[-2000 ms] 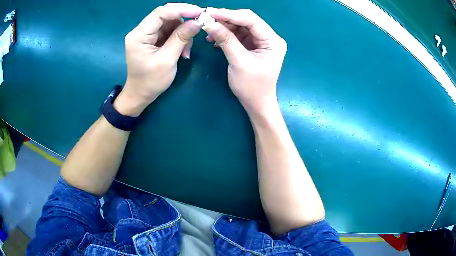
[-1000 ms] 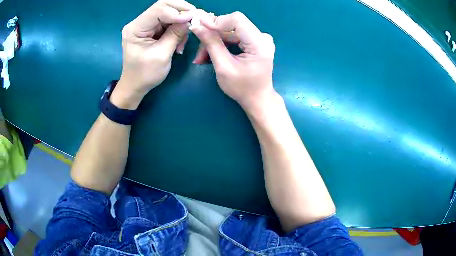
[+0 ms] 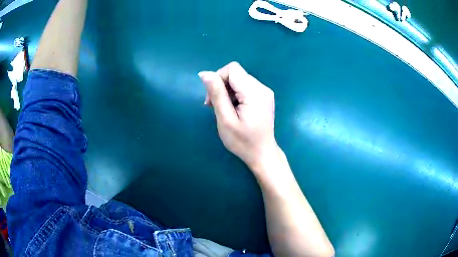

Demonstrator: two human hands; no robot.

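Observation:
My right hand [image 3: 246, 113] is held above the middle of the glossy dark-green table [image 3: 181, 165]. Its thumb and fingers are pinched together. A small whitish bit [image 3: 202, 75] shows at the thumb tip; whether it is the white piece or only the thumb's end is unclear. My left hand is out of the picture; only its forearm shows, reaching up past the top edge at the left. What the left hand holds is hidden.
A coiled white cable [image 3: 278, 16] lies beside the curved white stripe [image 3: 374, 36]. Small white pieces [image 3: 399, 11] lie beyond the stripe. A cluster of white parts [image 3: 17, 73] lies at the far left. Part of a person in yellow-green [image 3: 5, 175] shows at the left edge.
My left hand has left the white piece and moved up and out of view. My right hand has moved lower in the picture. The cable has come into view.

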